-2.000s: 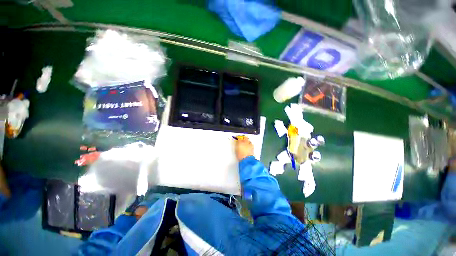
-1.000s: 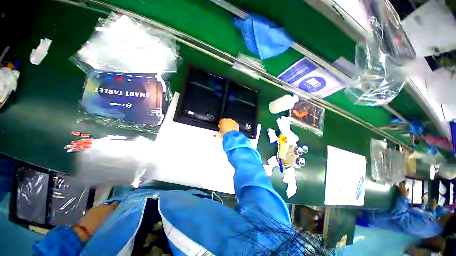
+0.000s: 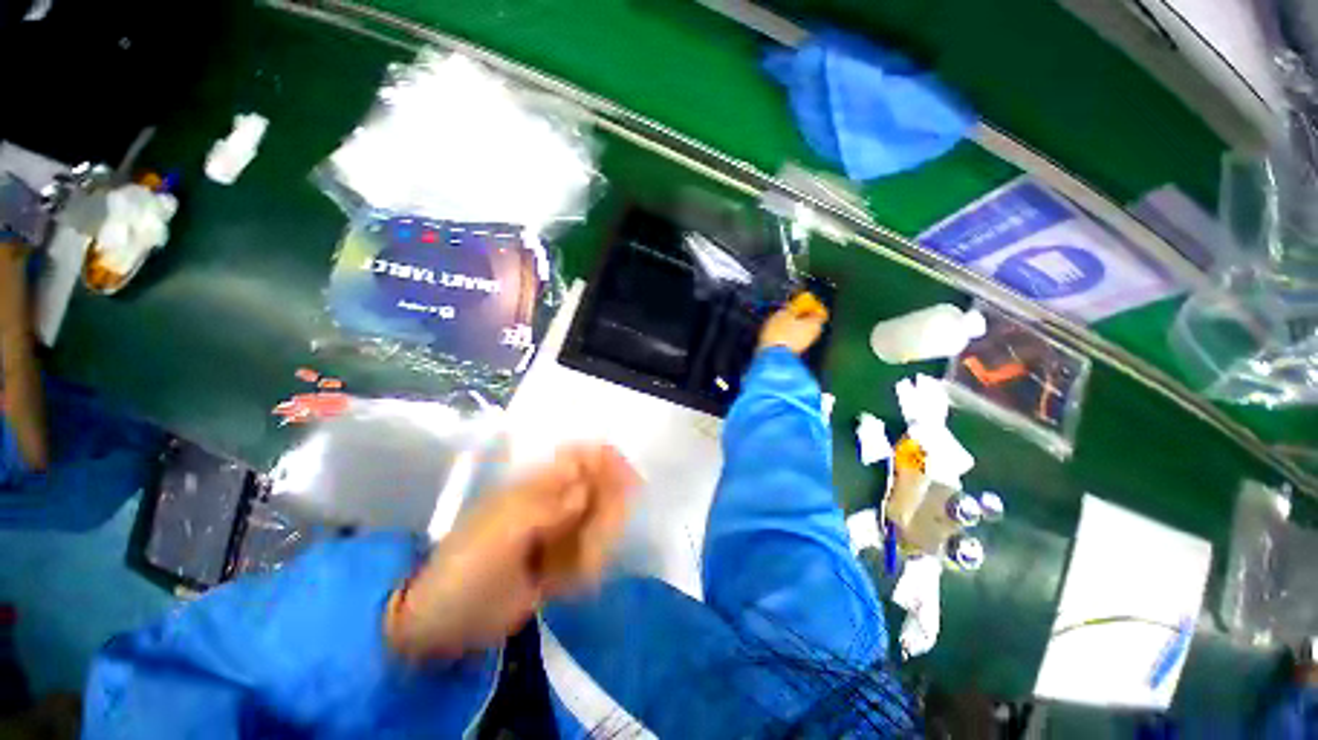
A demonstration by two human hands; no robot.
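Note:
The black two-slot tablet tray (image 3: 586, 340) lies at the back of the white mat (image 3: 636, 434), with a dark glossy tablet (image 3: 643, 308) in its left slot. My right hand (image 3: 792, 327), with orange finger cots, is over the tray's right slot. A shiny clear film (image 3: 716, 262) shows beside it; I cannot tell if the fingers grip it. My left hand (image 3: 520, 549) is motion-blurred in the air over the mat's near left part, and its grip is unclear.
Printed film stack (image 3: 441, 289) in clear plastic, crumpled bags (image 3: 463, 145) and red pieces (image 3: 311, 399) lie left. White bottle (image 3: 919, 334), wipes (image 3: 925, 419), silver-capped bottles (image 3: 966, 508) and a white sheet (image 3: 1127, 600) are right. Another person's arm (image 3: 20, 354) shows far left.
My right hand has moved from the tray's near edge to its right slot. My left hand has come up from the lower left over the mat. Clear film now shows raised at the tray.

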